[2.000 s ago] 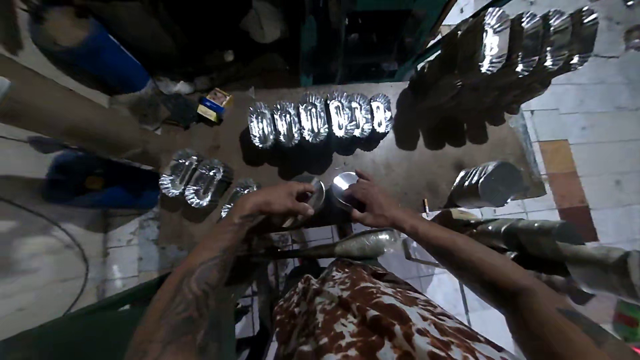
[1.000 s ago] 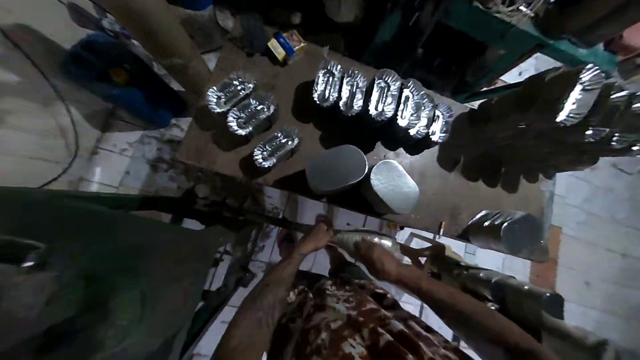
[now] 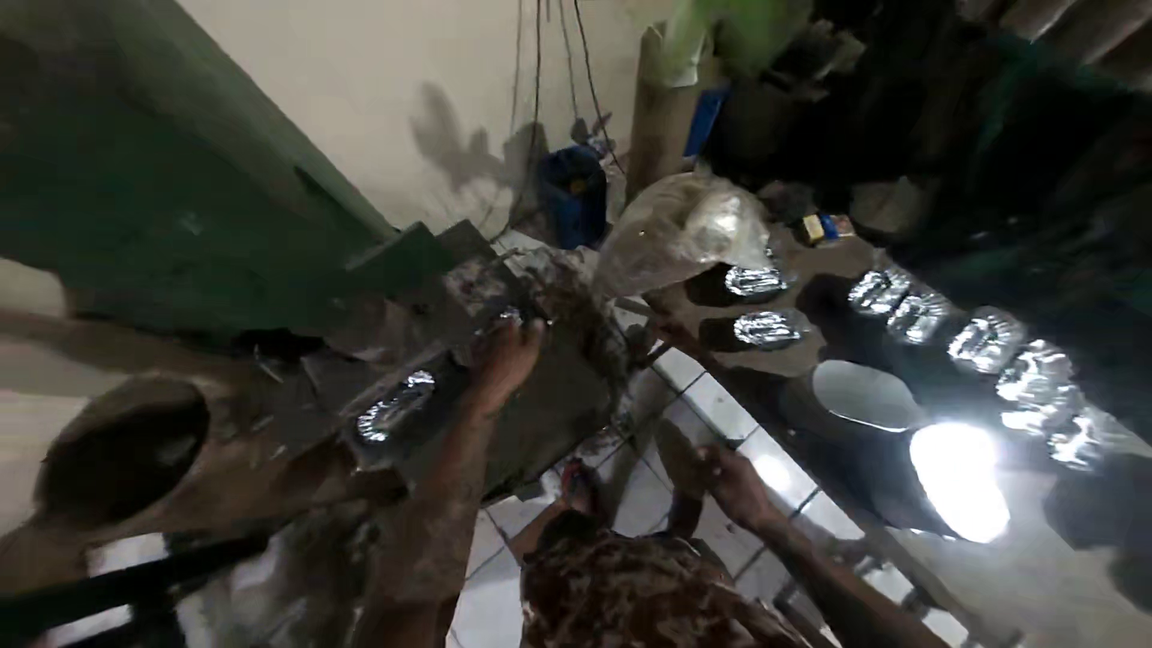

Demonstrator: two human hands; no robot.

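My left hand (image 3: 513,355) reaches onto the dark machine bed (image 3: 549,414) at centre left, its fingers by a small shiny spot. Blur hides whether it holds anything. Left of that forearm a crinkled foil piece (image 3: 396,405) lies in a dark recess of the machine. My right hand (image 3: 733,486) is low, above the tiled floor, with its fingers curled; I cannot tell whether something is in it. Near it on the right stand two stacks with flat oval tops, one grey (image 3: 864,394) and one glaring bright (image 3: 958,481). Stacked foil containers (image 3: 985,340) stand in a row behind them.
More foil container stacks (image 3: 767,329) stand at the table's near left corner. A clear plastic bag (image 3: 688,229) bulges beside them. A small yellow and blue box (image 3: 826,229) lies farther back. A blue container (image 3: 573,198) stands by the wall, and a large green panel (image 3: 180,180) fills the upper left.
The view has swung left to the machine. Two seconds ago both hands were at the oval stacks on the table; now my left hand is at the machine and my right is above the floor.
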